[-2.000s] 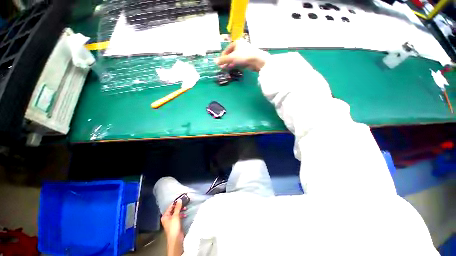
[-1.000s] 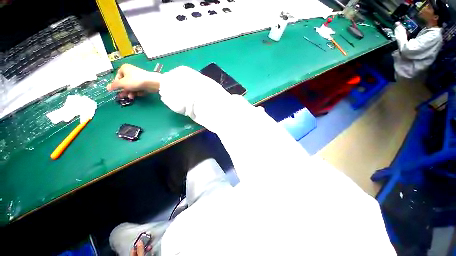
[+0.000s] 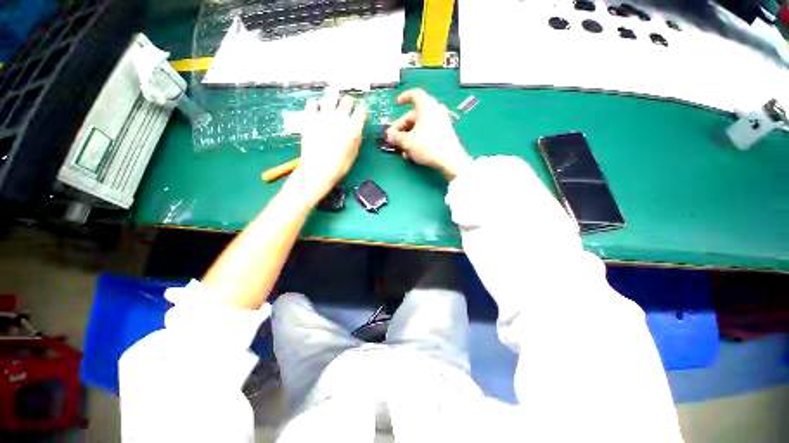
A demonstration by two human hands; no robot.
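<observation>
My left hand (image 3: 330, 138) lies over the white cloth (image 3: 294, 121) and the upper end of the orange-handled tool (image 3: 281, 170); its fingers are spread and what is under the palm is hidden. My right hand (image 3: 418, 131) has thumb and fingertips pinched at a small dark part (image 3: 388, 144) on the green mat; whether it is lifted cannot be told. One dark watch-like module (image 3: 371, 195) lies near the bench's front edge. Another dark module (image 3: 333, 199) lies just left of it, partly behind my left wrist.
A black phone (image 3: 583, 180) lies right of my right forearm. Clear plastic trays (image 3: 234, 117) and white paper are behind my left hand. A yellow post (image 3: 437, 33) stands at the back. Dark discs lie on white paper (image 3: 510, 60). A whitish bottle (image 3: 751, 130) is at right.
My left hand has risen from my lap to the cloth, and the module it held now appears to lie on the mat. My right hand stays near the small dark parts. The view has turned back left.
</observation>
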